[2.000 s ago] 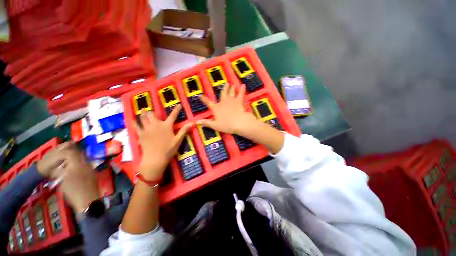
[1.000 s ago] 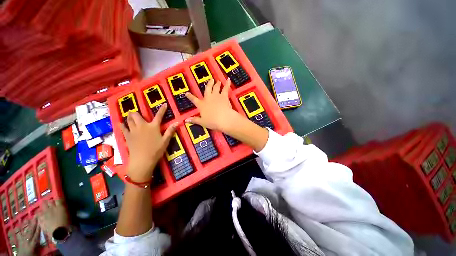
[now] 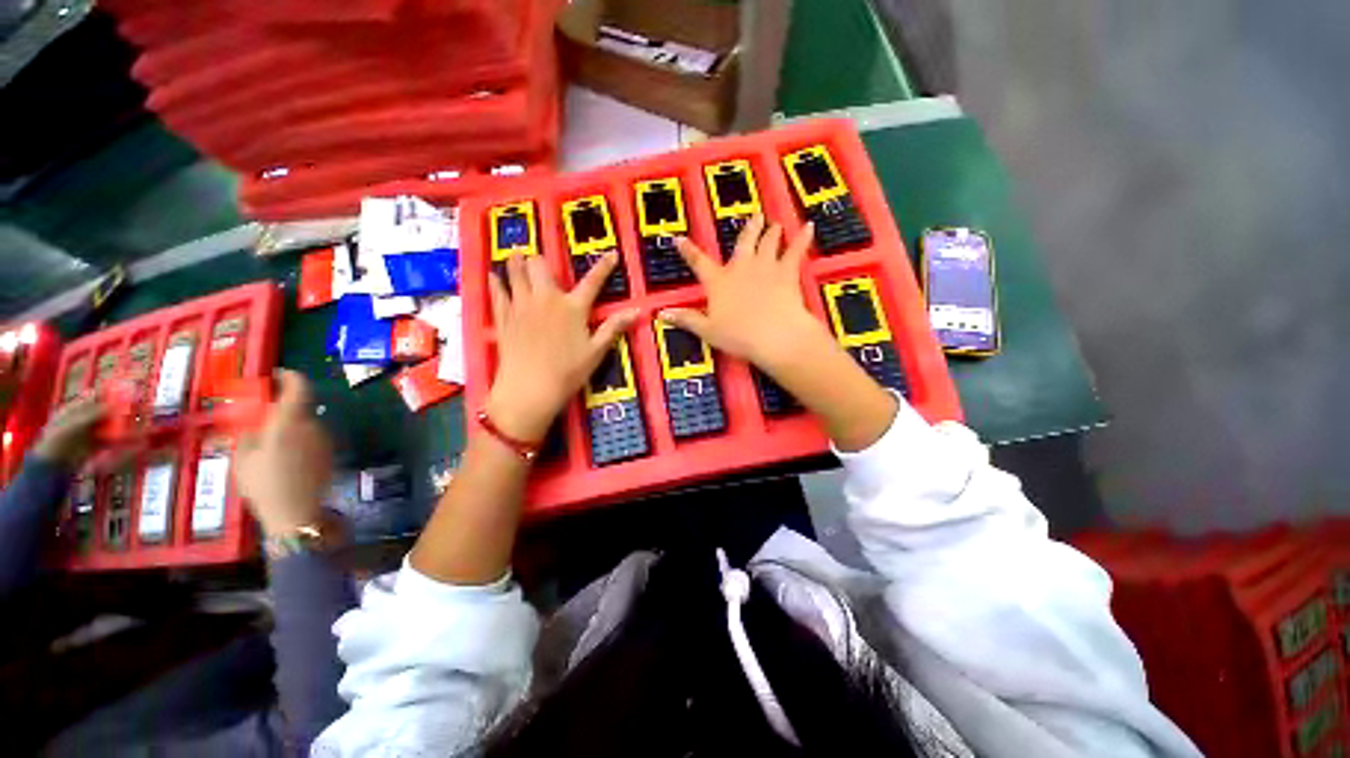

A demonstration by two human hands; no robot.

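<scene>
A red-orange foam tray (image 3: pixel 726 455) lies flat before me with keypad phones face up in its two rows of pockets. My left hand (image 3: pixel 548 333) is spread over the left phones, fingertips on the keypads of back-row phones. My right hand (image 3: pixel 752 296) is spread over the middle and right phones, fingertips on back-row keypads. The back-left phone (image 3: pixel 512 230) shows a faint blue screen; the other visible screens look dark. My hands and wrists hide parts of several front-row phones. Neither hand grips anything.
Loose batteries (image 3: pixel 403 274) lie left of the tray. A lit smartphone (image 3: pixel 959 292) lies right. Stacked red trays (image 3: pixel 370 104) and a cardboard box (image 3: pixel 652 86) stand behind. A coworker's hands (image 3: pixel 284 459) are over another tray (image 3: pixel 185 557) at left. More trays (image 3: pixel 1199 607) are low right.
The view has shifted, so the tray appears further right and straighter. The back-left phone's screen now shows blue. My hands stay spread over the phones. The coworker's hands have moved.
</scene>
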